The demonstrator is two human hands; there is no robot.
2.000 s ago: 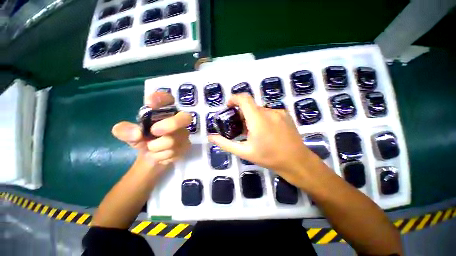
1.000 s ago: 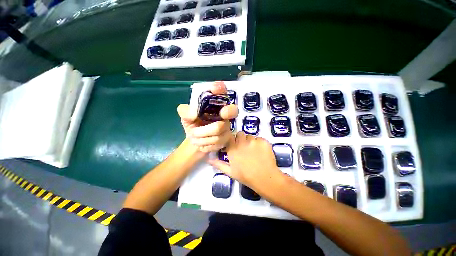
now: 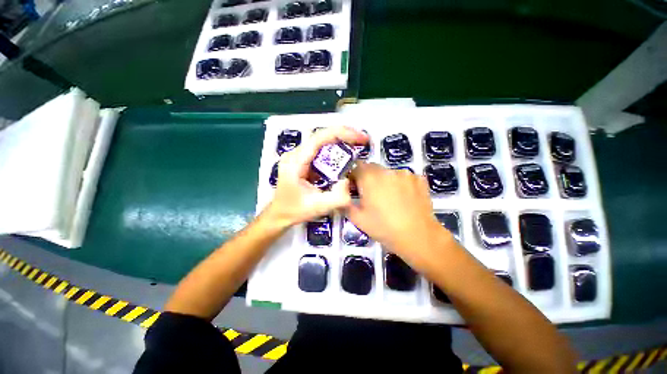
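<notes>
My left hand (image 3: 303, 179) holds a strapless smartwatch (image 3: 333, 161) above the upper left part of the white foam tray (image 3: 281, 292). The watch's lit screen faces up and shows a white-and-dark QR code pattern. My right hand (image 3: 387, 197) is right beside it, its fingertips near the watch's right side. Its fingers are curled and hide what, if anything, they hold. Rows of dark-screened watches sit in the tray's pockets, several of them covered by my hands and right forearm.
A second loaded tray (image 3: 267, 82) lies beyond at upper left. White stacked slabs (image 3: 44, 172) stand at far left on the green surface (image 3: 175, 212). A pale post (image 3: 629, 80) is at upper right. Yellow-and-black tape (image 3: 95, 301) runs along the near floor.
The watch in my left hand has come lower and to the right, and its screen now shows a lit QR code. My right hand has moved up beside it.
</notes>
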